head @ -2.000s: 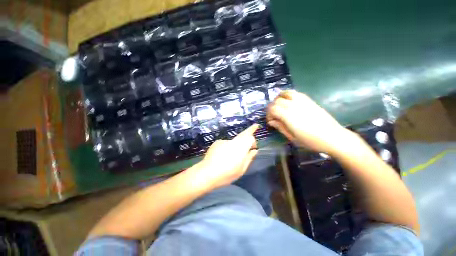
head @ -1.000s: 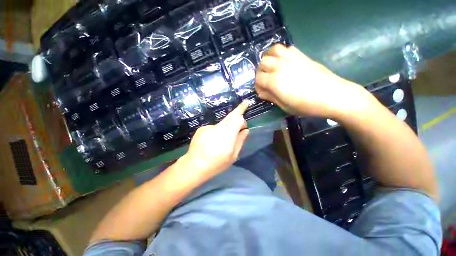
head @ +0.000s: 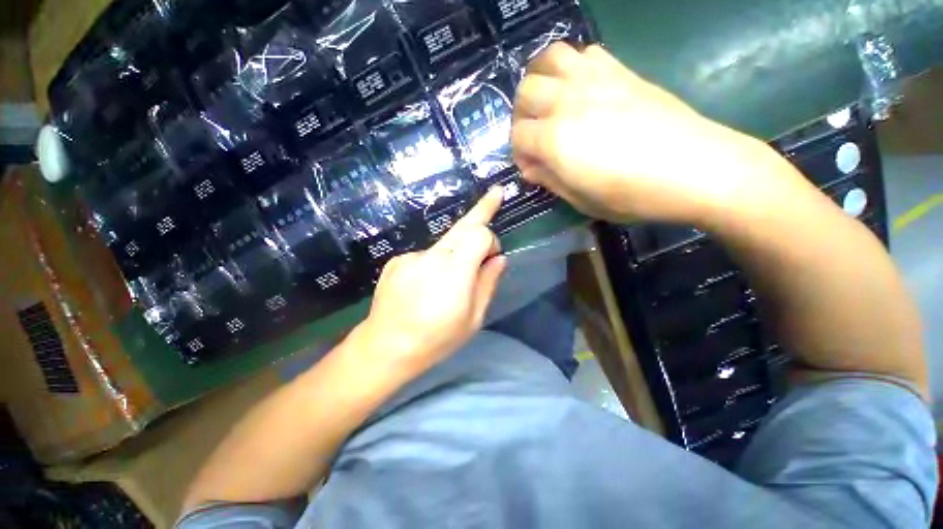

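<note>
Rows of black rectangular units with white print lie under shiny clear film in a large black tray in front of me. My left hand is at the tray's near edge. Its index finger points out and touches a unit near the right end of the nearest row; the other fingers are curled. My right hand is bent over the tray's right end, with its fingertips pinched together at the film. The back of the hand hides what, if anything, is between its fingers.
The tray lies on a green surface. A brown carton stands at left. A white round-ended object is by the tray's far left corner. Black stacked trays with white round spots are below right. A clear scrap lies at the bench edge.
The view has moved closer, and the tray appears larger and shifted left. My left index finger stays on the near row. My right hand remains bent over the right end and appears higher in view.
</note>
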